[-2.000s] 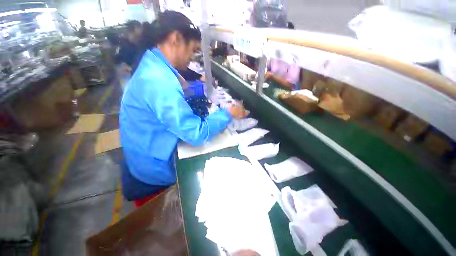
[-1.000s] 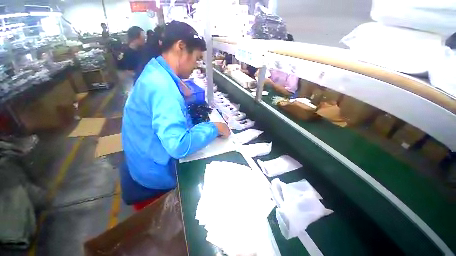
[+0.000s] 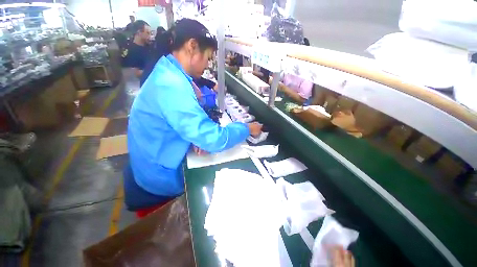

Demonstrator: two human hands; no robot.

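Note:
My right hand (image 3: pixel 341 256) is cut off by the bottom edge and blurred; only some fingers show. They hold the lower part of a white bag (image 3: pixel 333 235) at the near end of the belt (image 3: pixel 384 242). My left hand is out of the picture. Several white bags lie in a row beyond, among them a puffy one (image 3: pixel 303 206) and a flatter one (image 3: pixel 285 167). A large, glaring fanned stack of white bags (image 3: pixel 243 216) lies on the green bench (image 3: pixel 196 182).
A person in blue (image 3: pixel 170 114) stands at the bench ahead, one hand reaching to the belt. A pale guide rail (image 3: pixel 307 239) runs along the belt. A brown carton (image 3: pixel 146 237) is below left. A white overhead frame (image 3: pixel 366 86) crosses the right side.
My right hand and a white bag have come into view at the bottom right. The row of bags has shifted up and left. The neighbour's arm now reaches farther over the belt.

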